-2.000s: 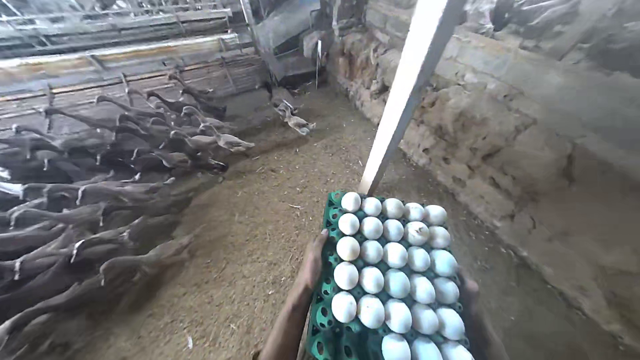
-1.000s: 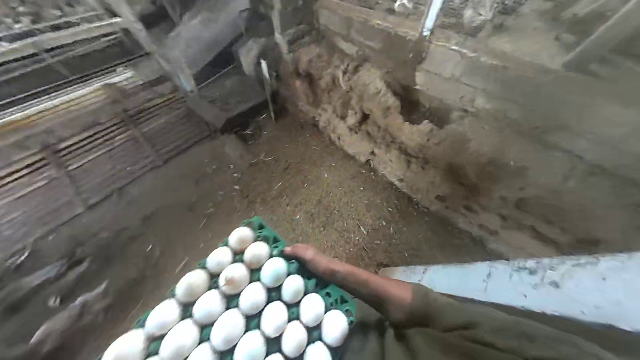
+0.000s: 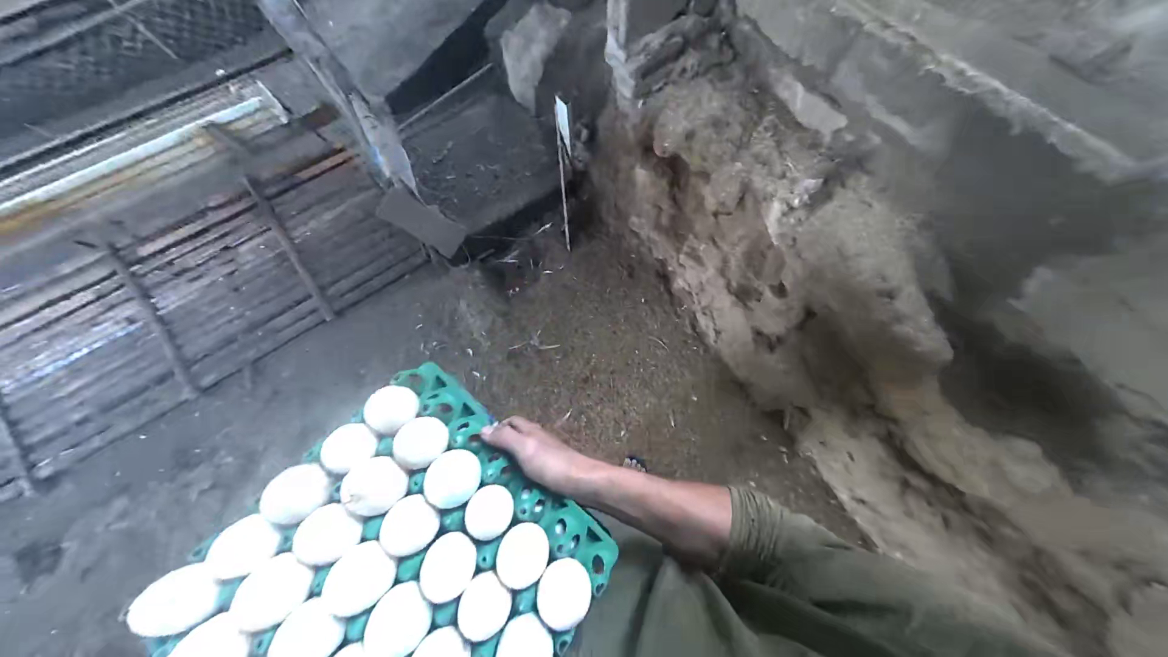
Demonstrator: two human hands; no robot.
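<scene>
A green plastic egg tray (image 3: 570, 538) lies low in the view, tilted, with white eggs (image 3: 409, 525) filling most of its cups. Several cups along its upper right edge hold no egg. My right hand (image 3: 538, 453) comes from the right in an olive sleeve and grips that edge, thumb on top, the other fingers hidden under the tray. My left hand is out of sight.
At the left runs a fence of wooden slats (image 3: 219, 255) with a post (image 3: 347, 100). A thin stake (image 3: 564, 173) stands in the corner. A rough, crumbling earth wall (image 3: 776, 255) rises on the right above the littered dirt floor (image 3: 620, 356).
The view has swung strongly; the ducks and the white post seen two seconds ago are out of view. The tray now sits lower left, turned, and the left hand no longer shows.
</scene>
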